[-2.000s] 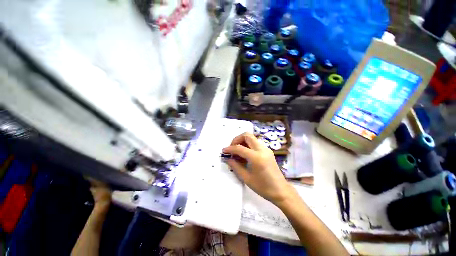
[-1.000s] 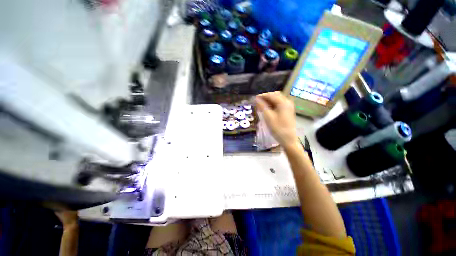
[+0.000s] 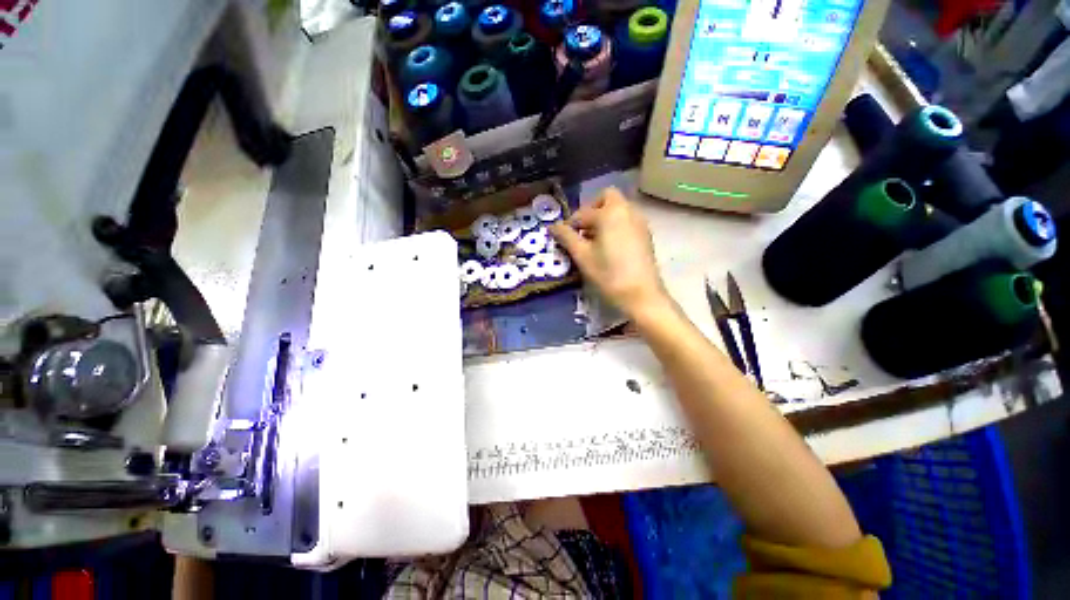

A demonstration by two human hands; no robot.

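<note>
My right hand (image 3: 613,249) is at the right end of the small brown bobbin tray (image 3: 475,215), its thumb and fingertips close together beside the silver-white bobbins (image 3: 507,277). I cannot tell whether a bobbin is between the fingertips. Several bobbins lie in the tray, right of the white machine bed. The presser foot and needle area (image 3: 252,457) is at lower left, with no cloth visible under it. My left hand is hidden below the machine; only a bit of forearm shows at the bottom left edge.
The control panel (image 3: 751,106) stands behind my right hand. Thread snips (image 3: 735,334) lie right of my forearm, with large thread cones (image 3: 835,244) farther right. Boxed smaller cones (image 3: 483,96) stand behind the tray. A blue crate (image 3: 939,516) is below the table edge.
My right hand went from over the machine bed to beside the control panel, then down to the bobbin tray. The view has shifted, and my left hand has dropped out of sight.
</note>
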